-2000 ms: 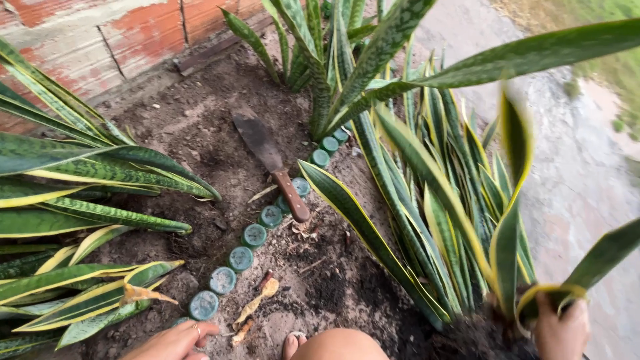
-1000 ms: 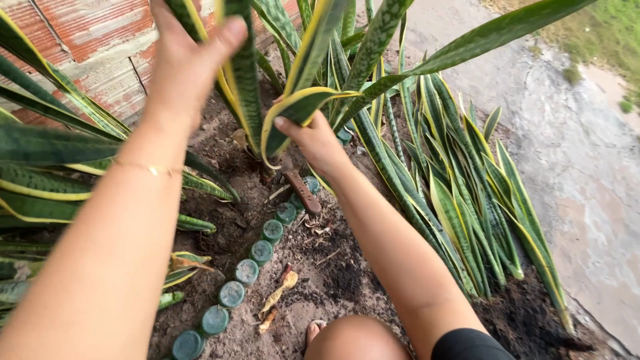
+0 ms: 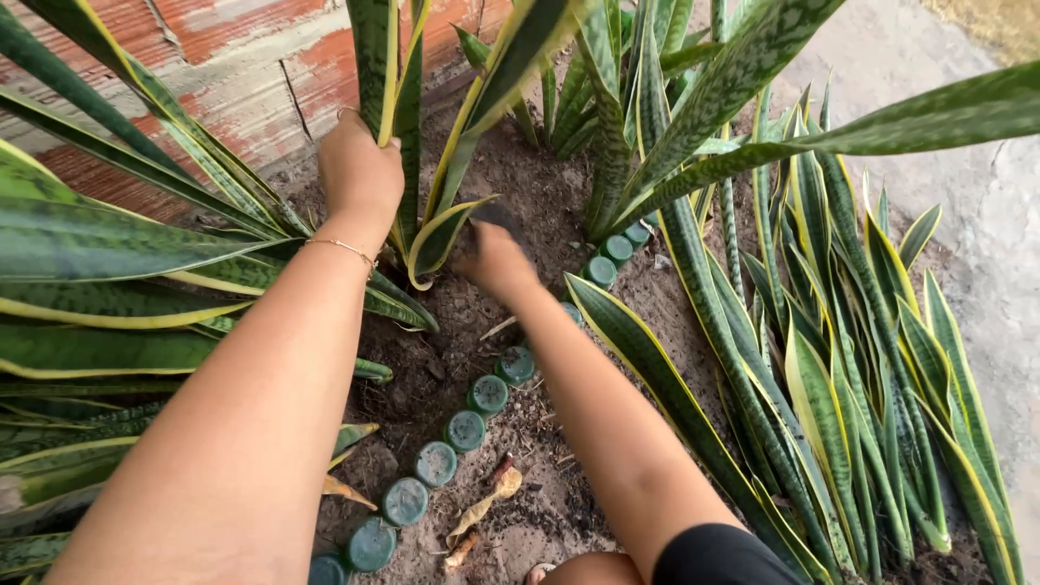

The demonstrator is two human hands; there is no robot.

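Note:
My left hand (image 3: 361,166) grips upright, yellow-edged leaves of a snake plant (image 3: 410,154), whose base stands at the loosened soil between the brick wall and the bottle row. Just right of that base is my right hand (image 3: 497,260), slightly blurred and closed around a hand trowel; only part of its dark blade (image 3: 497,216) shows above the fingers, and the handle is hidden. A short curled leaf (image 3: 439,242) of the held plant hangs between my two hands. The roots cannot be made out.
Upturned green glass bottles (image 3: 465,431) form a curved border in the soil. Snake plants crowd the left side (image 3: 97,325) and the top centre (image 3: 605,122). A pile of snake plant leaves (image 3: 861,366) lies at right beside the concrete (image 3: 987,268). The brick wall (image 3: 236,73) stands upper left.
The plant has gone from the lower right to the soil by the wall. My right hand has let go of its leaves and taken the trowel that lay across the bottle row.

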